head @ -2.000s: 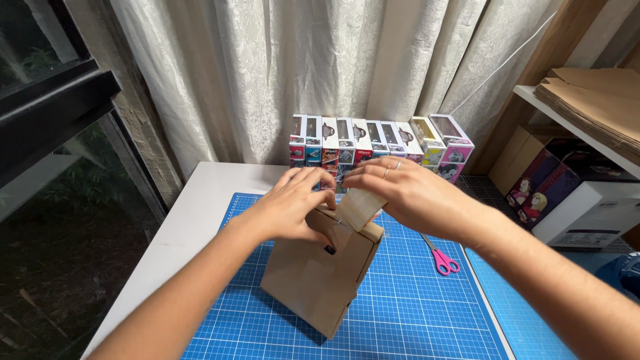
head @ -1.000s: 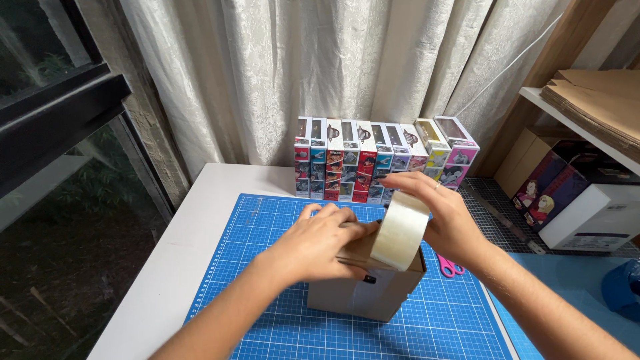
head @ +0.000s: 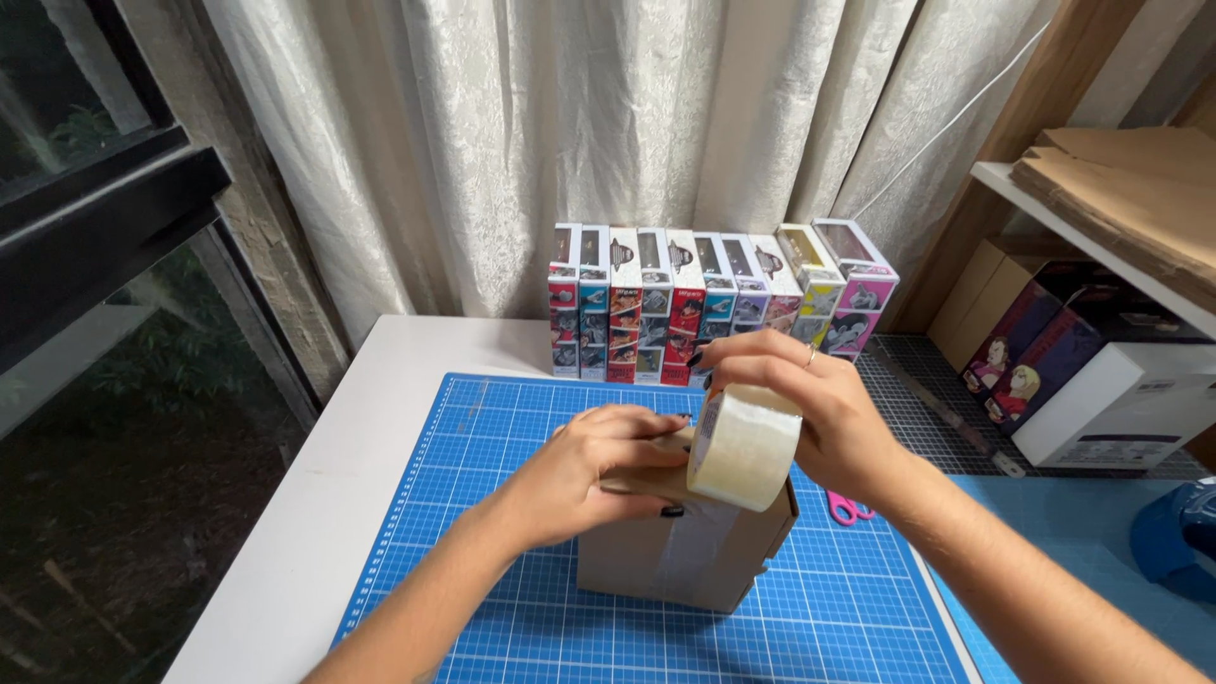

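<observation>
A brown cardboard box stands on the blue gridded cutting mat, a strip of clear tape running down its near face. My left hand lies over the left part of the box top, fingers spread and pressing on it. In my right hand is a wide roll of clear packing tape, tilted and low over the right part of the top. The roll and my fingers hide much of the top.
Several printed figure boxes line the table's back edge by the curtain. Pink-handled scissors lie right of the cardboard box. At the right are a shelf with cardboard sheets, more boxes and a blue object.
Two seconds ago the cardboard box was tilted; it now stands flatter on the mat. Since one second ago both hands have moved little, with the tape roll still over the box.
</observation>
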